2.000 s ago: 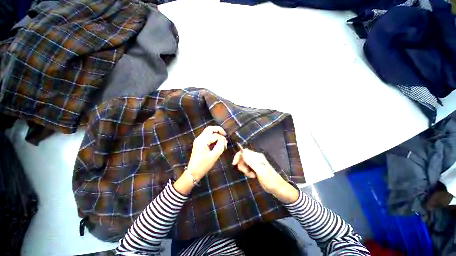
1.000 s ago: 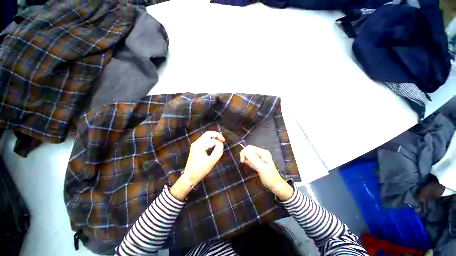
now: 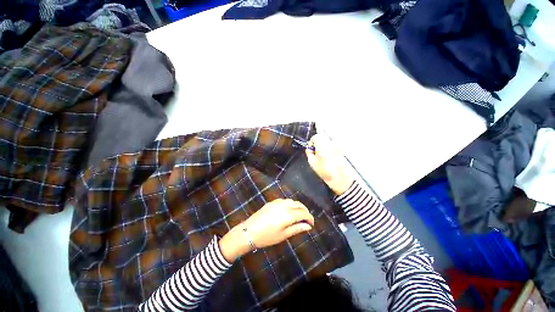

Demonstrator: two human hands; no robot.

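Observation:
A brown-orange plaid garment piece (image 3: 182,201) lies spread on the white table in front of me, with its grey reverse (image 3: 302,183) showing at the right. My left hand (image 3: 277,222) rests on the plaid near its lower right part, fingers bent over the cloth; whether it grips the cloth is unclear. My right hand (image 3: 324,159) is at the piece's upper right corner. A small thin metallic tool, likely thread snips (image 3: 303,144), shows at its fingertips, pointing left over the plaid.
A plaid-and-grey garment pile (image 3: 55,103) is at the left of the white table (image 3: 268,73). Navy garments (image 3: 459,46) lie at the back right. A blue crate (image 3: 465,228) with grey garments (image 3: 493,177) stands beyond the right edge. A green spool (image 3: 529,14) is top right.
My left hand has moved down and right from the mid-piece. My right hand has moved up to the corner. The view has shifted, so the left pile and navy garments appear further left.

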